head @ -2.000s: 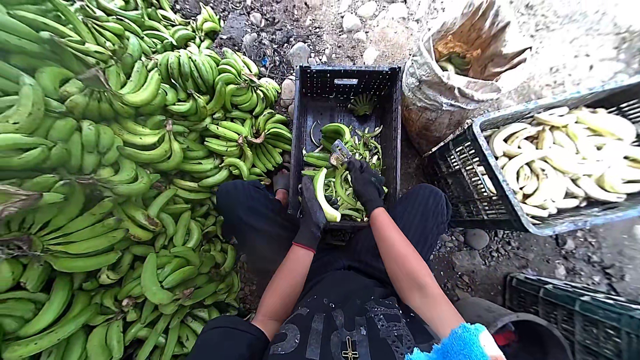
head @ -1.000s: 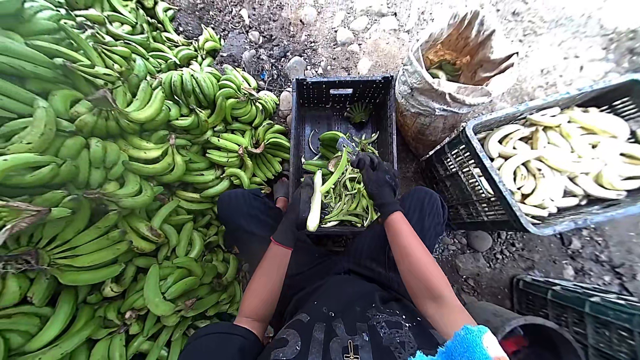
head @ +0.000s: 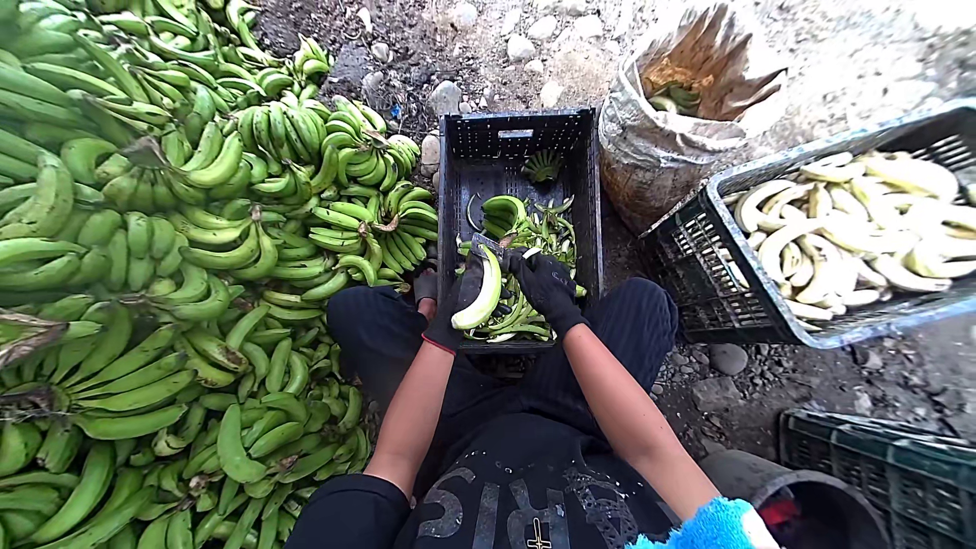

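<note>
My left hand [head: 456, 305], in a dark glove, holds a partly peeled green plantain [head: 482, 293] over the near part of a black plastic crate [head: 597, 191]. My right hand [head: 547, 286], also gloved, is shut on a metal-bladed peeling tool [head: 488, 244], whose blade meets the plantain's upper end; its handle is hidden. Strips of green peel [head: 526, 324] lie beneath and beside both hands. A green bunch [head: 503, 212] rests in the crate just beyond the blade, and a small cut piece of bunch [head: 542, 165] lies near the far wall.
Green plantain bunches [head: 221, 252] are heaped at the left. An open sack [head: 648, 145] stands right of the black crate, beside a crate [head: 751, 259] of peeled plantains [head: 846, 221]. At lower right are a bucket [head: 743, 476] and a dark green crate [head: 877, 457]. Stones lie on the ground.
The plantain in my left hand was upright with its pale side showing a second ago; now it tilts, with green skin along one edge. My right hand has moved nearer to it.
</note>
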